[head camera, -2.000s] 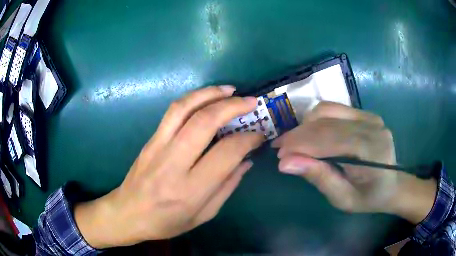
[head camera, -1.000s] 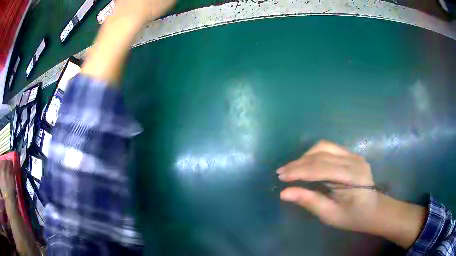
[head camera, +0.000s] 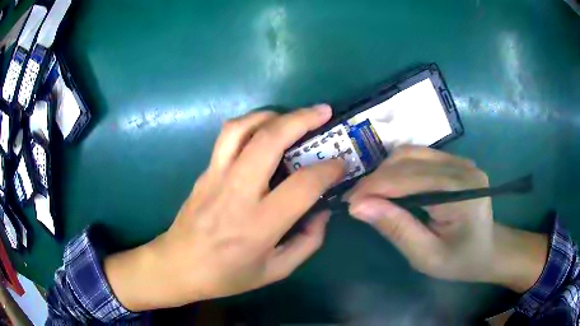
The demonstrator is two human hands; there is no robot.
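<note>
A half-assembled phone (head camera: 416, 114) lies tilted on the green surface, its white screen at the upper right. My left hand (head camera: 222, 197) holds its lower left end, fingers over the white keypad board (head camera: 321, 151) with dark dots. A blue circuit strip (head camera: 365, 141) with a gold-orange edge shows between keypad and screen. My right hand (head camera: 432, 216) grips a thin black stick tool (head camera: 509, 187) at the phone's lower edge. The tool's flat tail points right; its tip is by the phone's near edge and not clearly seen.
A loose pile of waiting phones (head camera: 30, 76) lies at the far left, black with white screens and keypads. A red edge (head camera: 9, 267) and a pale sheet (head camera: 30, 299) show at the lower left. The green mat (head camera: 191, 57) is shiny.
One second ago my left arm reached to the upper left and no phone lay before me. Now my left hand holds a phone here, and my right hand with the tool is against it.
</note>
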